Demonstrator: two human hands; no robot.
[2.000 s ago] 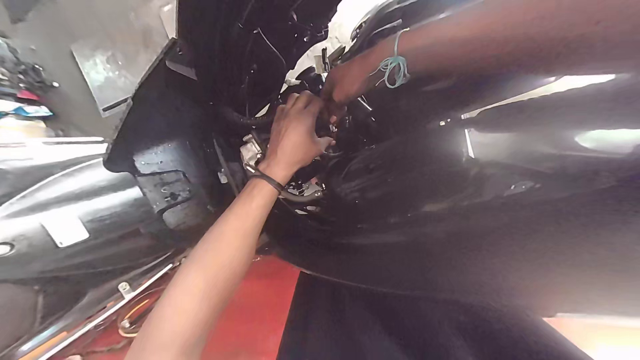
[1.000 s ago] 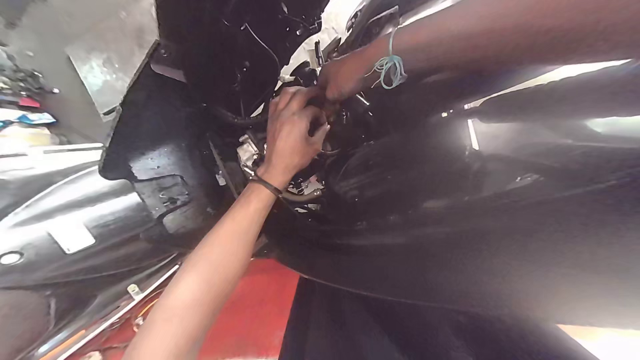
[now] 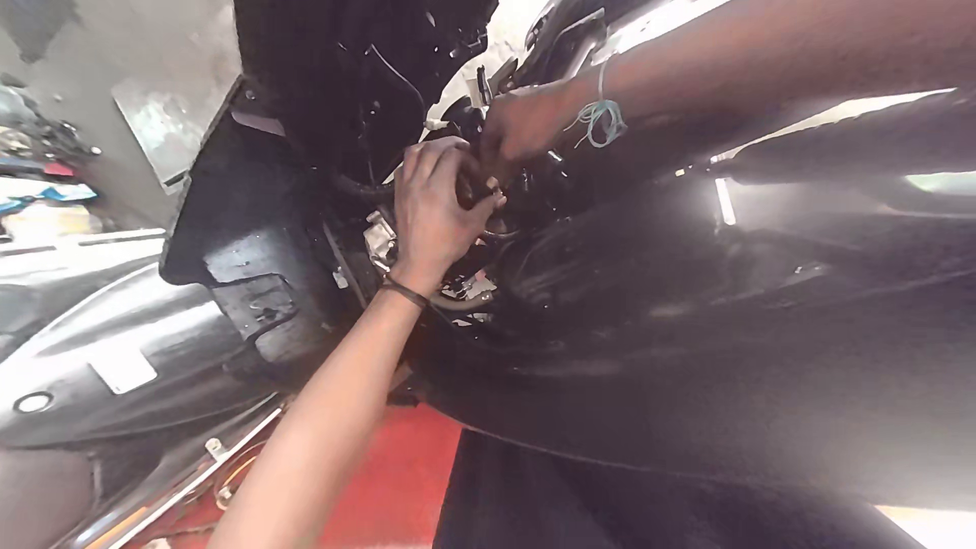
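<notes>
My left hand (image 3: 435,206), with a dark band at the wrist, reaches up into the opening of a scooter's or motorcycle's black bodywork (image 3: 648,305). Its fingers are curled, with the thumb tip near small parts inside. From the upper right comes my right hand (image 3: 518,130), a turquoise string around its wrist; its fingers point down beside the left fingertips and are mostly hidden in shadow. What either hand grips cannot be made out. Below the left hand, a hose (image 3: 463,303) and metal parts show. A light metal part (image 3: 379,238) lies just left of it.
A black plastic panel (image 3: 267,221) stands left of the opening, with a thin wire (image 3: 396,76) above. Another vehicle's glossy dark body (image 3: 175,343) is at the left. Red surface (image 3: 404,473) shows below. Assorted items (image 3: 46,183) lie at the far left.
My left hand's thumb and fingers now curve around a more visible gap than two seconds ago. Both hands remain at the same opening.
</notes>
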